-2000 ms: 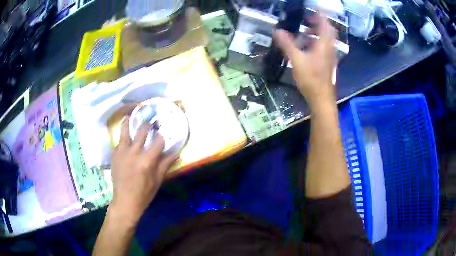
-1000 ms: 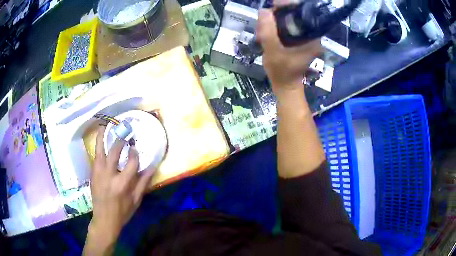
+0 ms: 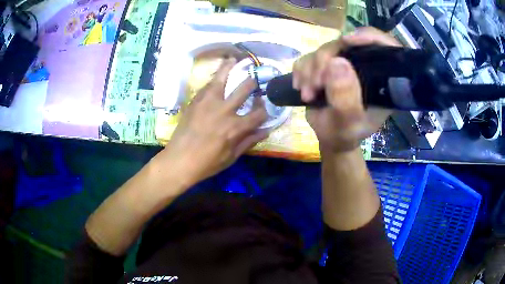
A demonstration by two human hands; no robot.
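The white round housing (image 3: 281,116) lies on the yellow foam pad (image 3: 302,136), inside the curved white bracket housing (image 3: 173,72). Dark, red and yellow lead wires (image 3: 250,54) run to a grey-white connecting piece (image 3: 268,72) on the housing. My left hand (image 3: 216,119) rests on the housing, its fingertips pressing at its centre near the connecting piece. My right hand (image 3: 346,94) is closed around the black electric screwdriver (image 3: 387,75). The screwdriver lies nearly level, its nose over the housing's right part beside my left fingertips. Its bit tip cannot be made out.
Grey metal fixtures (image 3: 410,130) stand right of the pad. The blue crate (image 3: 437,222) is below the bench edge at the right. The pink cartoon mat (image 3: 72,83) lies on the left over green printed paper (image 3: 130,105). A black object (image 3: 16,66) is at the far left.
My right hand took hold of the screwdriver and brought it from the fixtures to over the housing. My left hand stays on the housing. The view has turned and shifted, and the yellow bin has left it.
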